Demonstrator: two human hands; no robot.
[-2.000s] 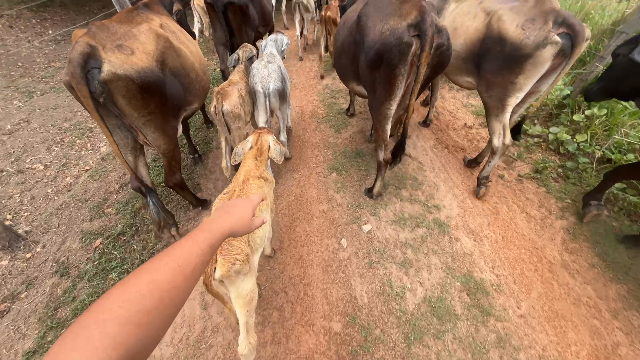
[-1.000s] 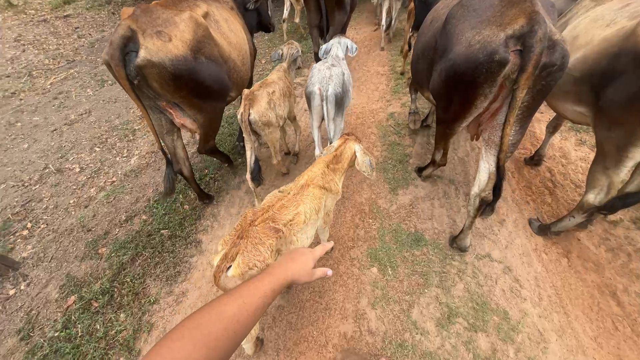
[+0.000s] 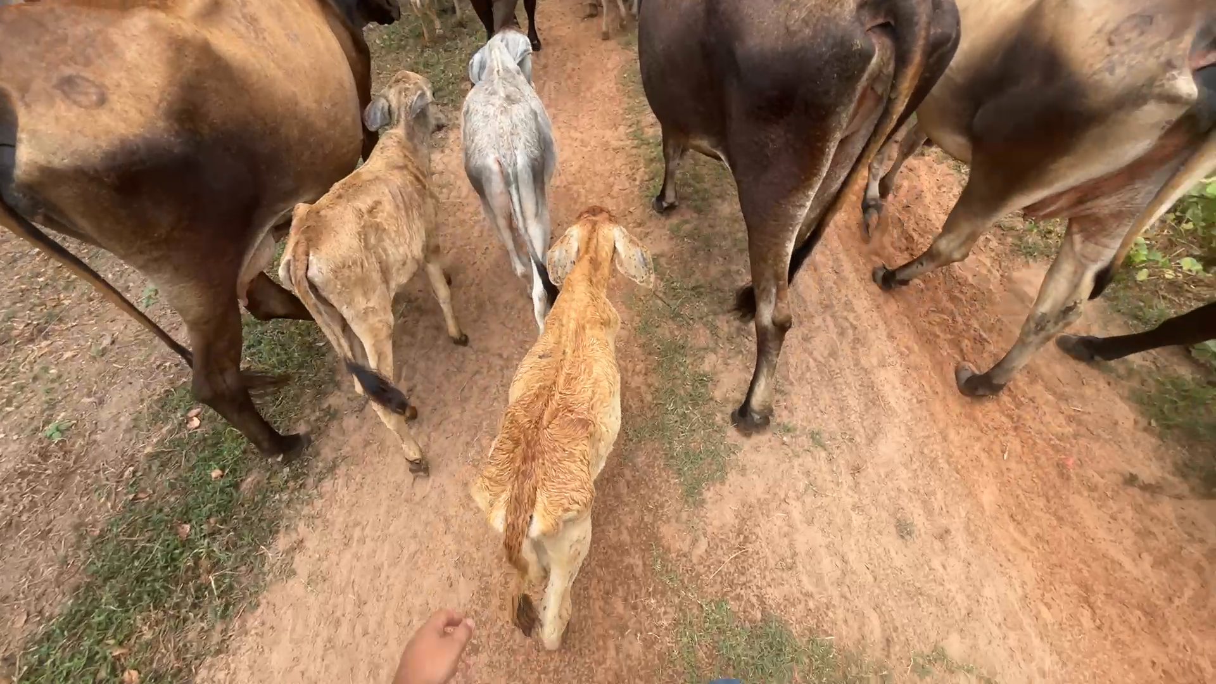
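Observation:
At the bottom edge, my left hand shows only in part, its fingers curled and nothing visible in them. It is behind and left of a tan calf, apart from its hind legs. This calf stands on the dirt track, facing away, with its ears out to the sides. Ahead of it is a pale grey calf. A light brown calf with a black tail tip walks to their left. My right hand is not in view.
A large brown cow is at the left; a dark brown cow and a tan and dark cow are at the right. A black leg shows at the right edge. Grass strips line the dirt track.
My left hand was on the tan calf's back, then at its side; now it is away from it, low in view. The calf has turned from angled right to facing straight ahead.

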